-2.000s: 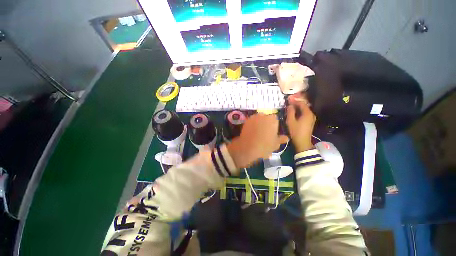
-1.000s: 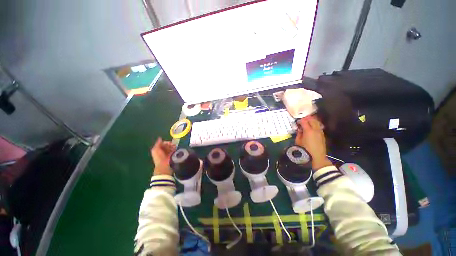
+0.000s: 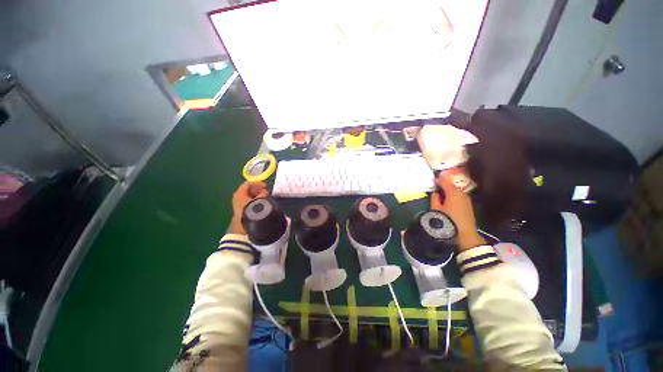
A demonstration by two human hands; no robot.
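Several white security cameras with round black fronts stand in a row on the green bench; the leftmost [image 3: 264, 221] and rightmost [image 3: 430, 238] are at the ends. White leads run from their bases to the front edge. My left hand [image 3: 247, 203] is behind and beside the leftmost camera, partly hidden by it; its grip cannot be told. My right hand [image 3: 455, 200] is behind the rightmost camera, at the keyboard's right end, its fingers partly hidden and blurred. The white keyboard [image 3: 354, 176] lies behind the cameras. The monitor [image 3: 356, 65] shows a nearly all-white screen.
A white mouse [image 3: 519, 270] with a red glow lies right of my right wrist. A black bulky case [image 3: 560, 163] stands at the right, with a long white strip [image 3: 573, 283] before it. A yellow tape roll [image 3: 259, 167] and a crumpled pinkish bag [image 3: 442, 145] flank the keyboard.
My left hand moved from over the right-hand cameras to the leftmost camera's side. My right hand stays by the keyboard's right end. The monitor went from four pictures to nearly white.
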